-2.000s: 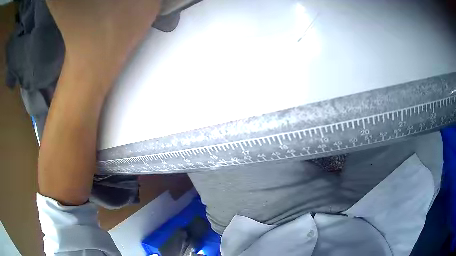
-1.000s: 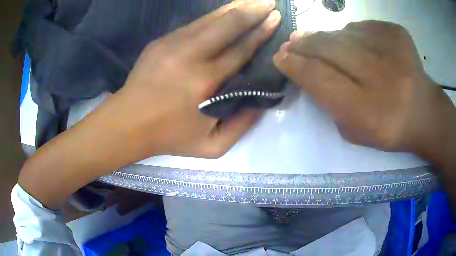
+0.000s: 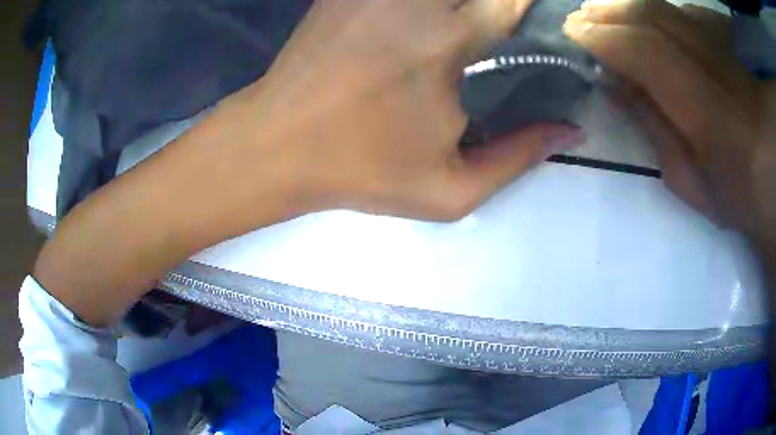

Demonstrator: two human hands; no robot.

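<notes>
The dark grey garment (image 3: 170,51) lies bunched at the upper left of the white machine bed. A silvery metal zip (image 3: 536,60) curves along a dark fold at the top, right of centre. My left hand (image 3: 366,127) lies over the cloth, with the fold between its fingers and outstretched thumb. Its fingertips are blurred near the top edge. My right hand (image 3: 672,76) is at the upper right, its curled fingertips at the cloth beside the zip. Whether it grips the cloth is unclear. The needle area is not clearly visible.
A grey measuring tape (image 3: 408,331) runs along the curved front edge of the white bed (image 3: 510,246). A dark seam line (image 3: 604,166) crosses the bed below the hands. Blue material (image 3: 213,382) and the wearer's grey-clothed lap (image 3: 357,382) are below the edge.
Two seconds ago the cloth was mostly out of view and only my left arm showed. Since one second ago, both hands and the zip have shifted up and right in the picture.
</notes>
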